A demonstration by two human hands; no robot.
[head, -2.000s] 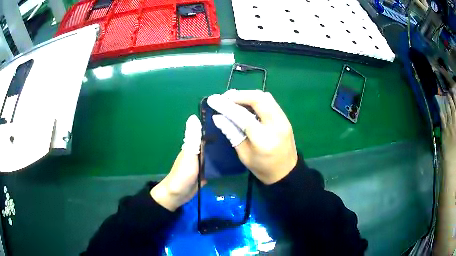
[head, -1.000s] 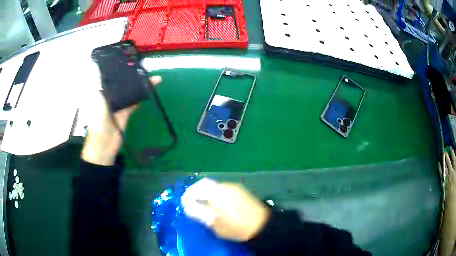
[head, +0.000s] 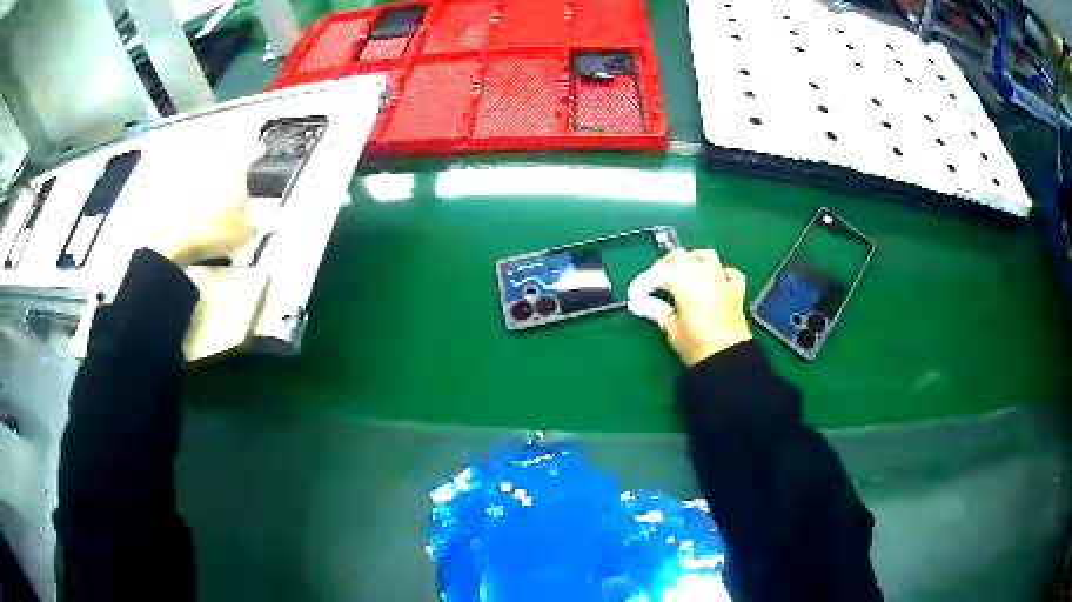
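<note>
My right hand [head: 694, 300], with white finger cots, pinches the narrow open end of a phone housing [head: 576, 282] on the green surface; its camera rings point left. My left hand [head: 218, 229] is over the white fixture plate [head: 335, 153] at the left, beside a dark phone part [head: 280, 159] lying in a slot; its fingers are blurred and blend with the plate, so its hold is unclear. Another phone housing [head: 813, 288] lies at the right, camera rings toward me.
A crinkled blue film pile [head: 553, 535] lies at the near edge. A red tray [head: 517, 144] with a few dark parts stands at the back. A white foam tray stack [head: 858, 106] with small holes is at the upper right. Other dark slots [head: 100, 209] show in the fixture.
The dark phone assembly has gone from my raised left hand to the fixture. My right hand left the blue film and took hold of the middle housing, which is turned sideways. The view shifted left.
</note>
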